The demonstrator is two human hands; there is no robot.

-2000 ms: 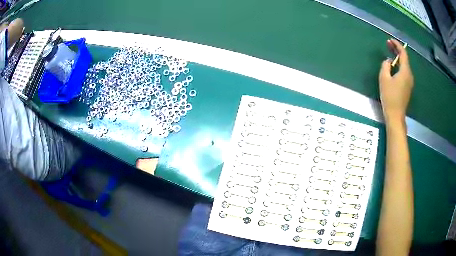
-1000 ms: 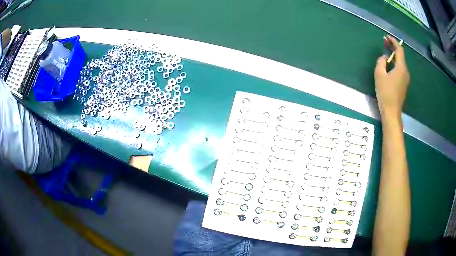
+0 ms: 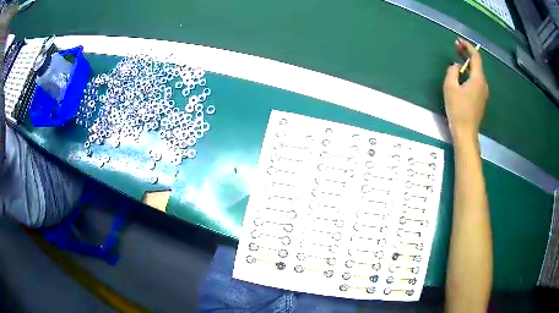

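Note:
A white slotted tray (image 3: pixel 306 195) lies on the green bench in front of me, its rows of dumbbell-shaped slots holding thin brass-coloured pins and some dark rings at the slot ends. My right hand (image 3: pixel 467 92) is over the dark green conveyor belt, beyond the tray's upper right corner. Its fingertips are closed on a slim pale-gold tool (image 3: pixel 468 61). My bare right forearm runs along the tray's right side. My left hand is not in view. A loose pile of small silvery rings (image 3: pixel 147 107) lies left of the tray.
A blue bin (image 3: pixel 72 98) with a clear-grey bottle (image 3: pixel 54 74) stands left of the rings, beside a strip fixture (image 3: pixel 23 70). Another person's clothed arm (image 3: pixel 34 183) is at the left edge. A metal rail (image 3: pixel 502 156) edges the belt. Stacked trays (image 3: pixel 549 250) show at far right.
The view has shifted slightly, so bench items and tray appear further left. My right hand stays over the belt, still holding the slim tool.

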